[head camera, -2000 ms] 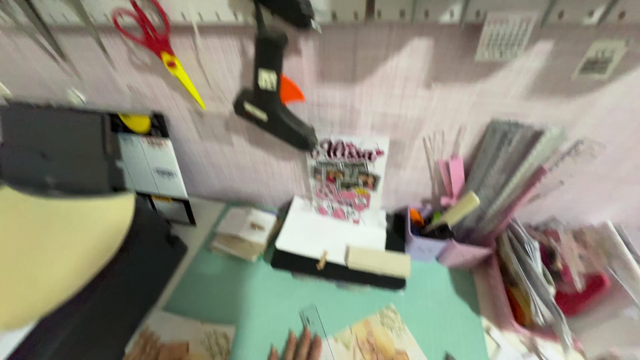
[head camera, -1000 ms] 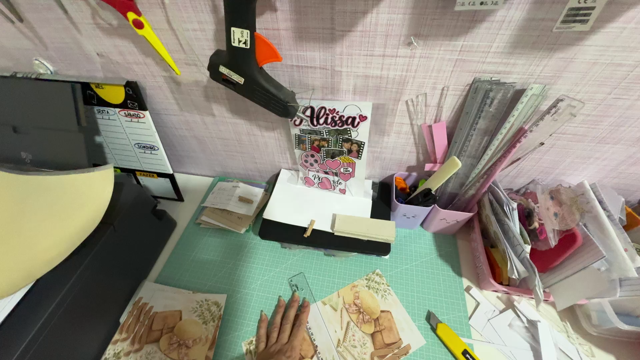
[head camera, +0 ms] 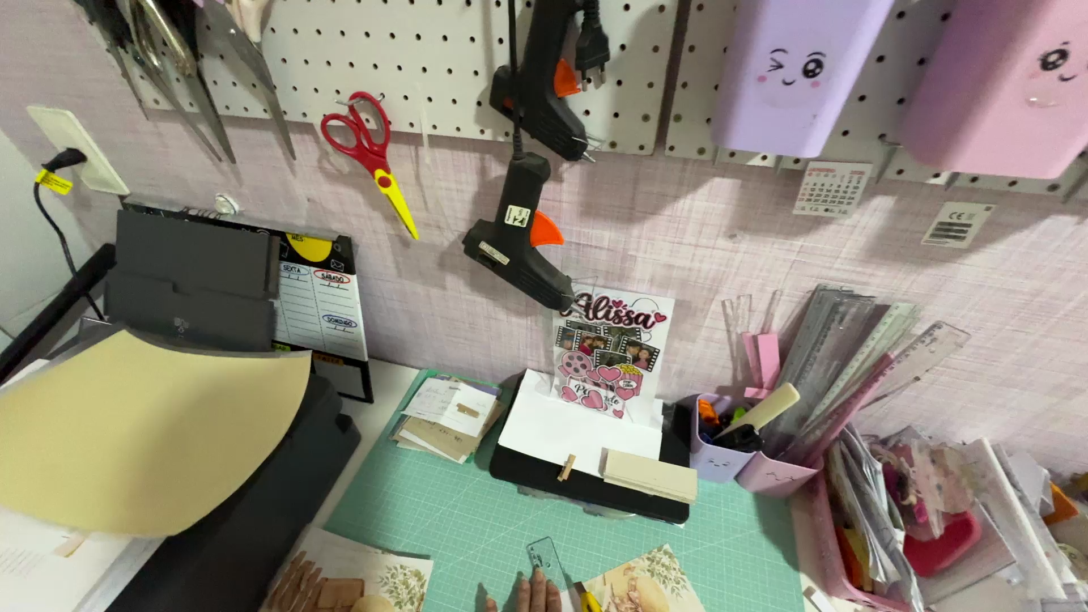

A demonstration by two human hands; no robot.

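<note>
My left hand point(head camera: 537, 592) shows only as fingertips at the bottom edge, resting on or beside a clear ruler point(head camera: 544, 554) on the green cutting mat point(head camera: 467, 518). Just right of these fingers, the yellow utility knife point(head camera: 588, 598) is partly visible, its dark tip toward the ruler. My right hand is out of view, so what holds the knife is hidden. A printed floral sheet point(head camera: 650, 578) lies to the right of the knife, and another printed sheet point(head camera: 340, 586) lies at lower left.
A black tray point(head camera: 595, 497) with white paper and a small clothespin stands behind the mat. Rulers point(head camera: 816, 365) rise from pastel cups point(head camera: 722, 455). At left is a black machine point(head camera: 280, 476) under cream paper point(head camera: 144, 442). Glue guns point(head camera: 523, 229) and red scissors point(head camera: 365, 144) hang above.
The yellow knife, earlier lying right of the printed sheet, is now beside my left hand and the ruler. The view has tilted up, so less of my left hand shows.
</note>
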